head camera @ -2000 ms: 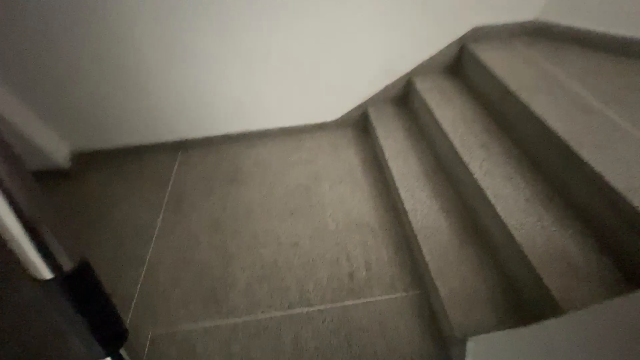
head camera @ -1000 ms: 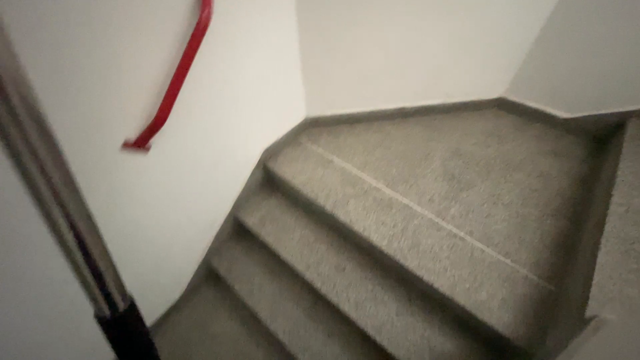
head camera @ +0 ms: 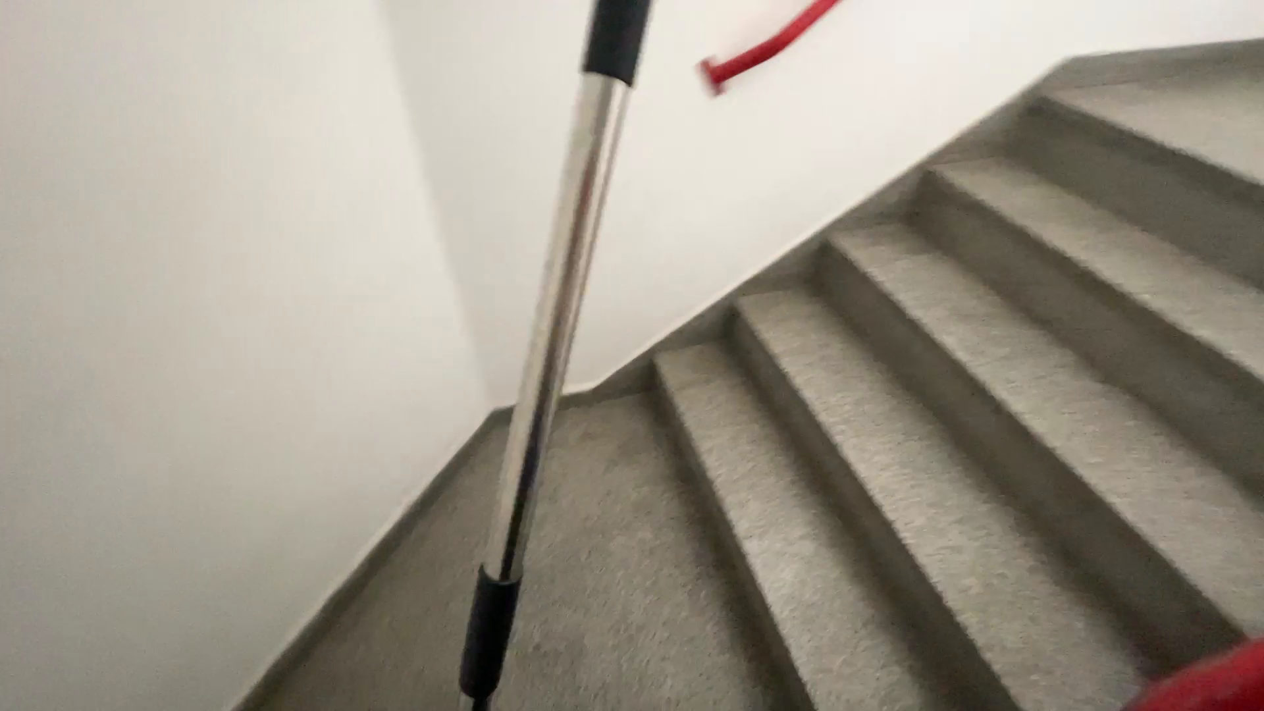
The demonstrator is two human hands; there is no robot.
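Neither my left hand nor my right hand shows in the head view. A shiny metal pole [head camera: 566, 326] crosses the picture at a steep slant, left of the middle, in front of the wall and the landing. It has a black sleeve [head camera: 617, 39] at the top edge and another black sleeve [head camera: 490, 632] near the bottom. What holds the pole is out of view.
Grey stone steps [head camera: 889, 454] rise to the right from a grey landing [head camera: 612, 513]. White walls [head camera: 197, 296] stand at the left and behind. A red handrail [head camera: 775, 44] is fixed to the wall above the steps. Something red [head camera: 1215, 681] juts in at the bottom right corner.
The view has swung strongly. The pole, at the left edge before, now stands nearer the middle and shows two black sleeves. A red shape has come in at the bottom right.
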